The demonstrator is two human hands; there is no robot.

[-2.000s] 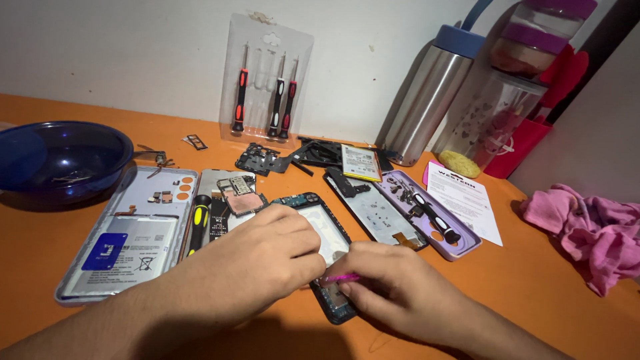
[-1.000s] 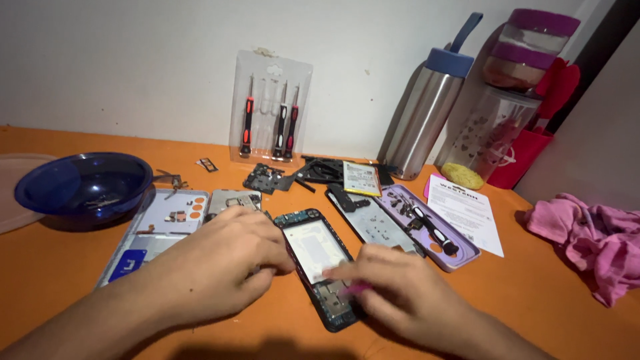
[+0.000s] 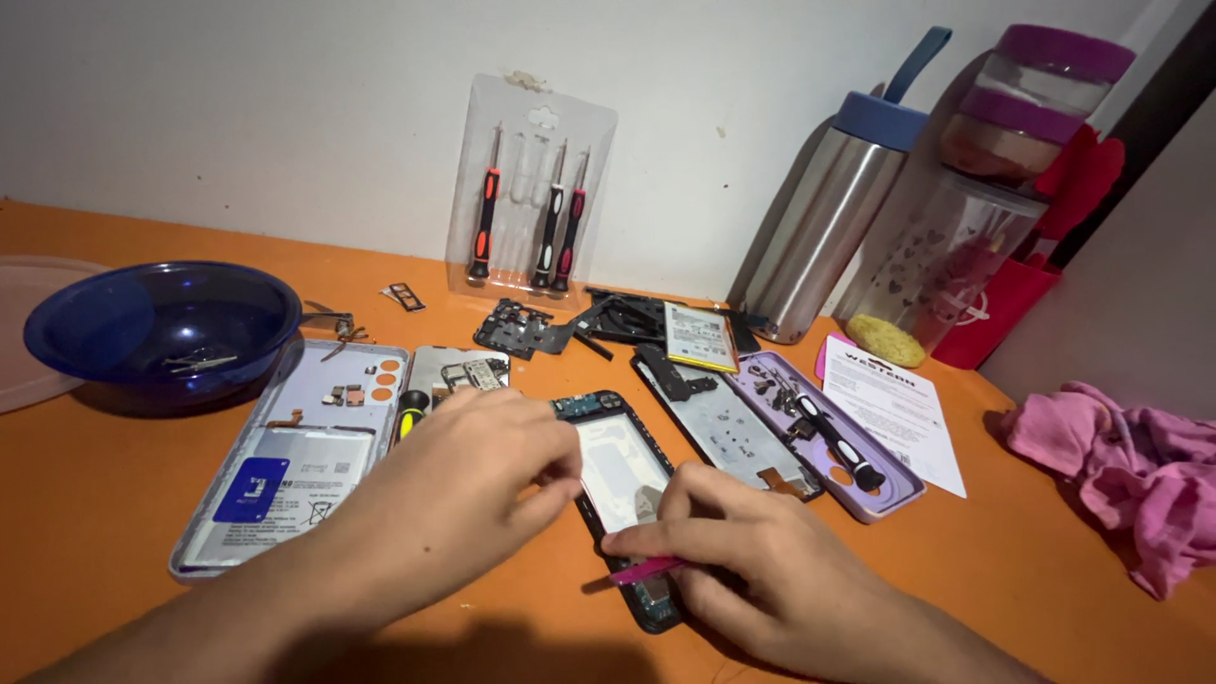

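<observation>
An opened smartphone frame [image 3: 613, 465] with exposed circuit boards lies between my hands. My right hand [image 3: 750, 560] grips a pink plastic pry tool [image 3: 646, 570] over its lower part, the index finger touching the frame's left edge. My left hand [image 3: 484, 475] is at the frame's upper left side, its fingers curled; whether it grips anything is hidden. Left of it are a yellow-and-black screwdriver handle [image 3: 411, 414], a metal phone part with a small board [image 3: 475, 370], and a lilac phone back [image 3: 380, 366] holding a battery [image 3: 323, 456] and a blue card [image 3: 252, 489].
A blue bowl [image 3: 161, 332] stands at left. Behind are packaged screwdrivers [image 3: 532, 209], black phone parts [image 3: 518, 328] and a loose battery [image 3: 701, 337]. At right lie another phone frame [image 3: 727, 427], a lilac cover [image 3: 893, 489] with a screwdriver [image 3: 836, 442], paper [image 3: 898, 408], a steel bottle [image 3: 836, 218] and pink cloth [image 3: 1111, 465].
Since one second ago my left hand has moved from beside the frame to its upper left edge. My right hand's pink tool now points left across the frame's edge.
</observation>
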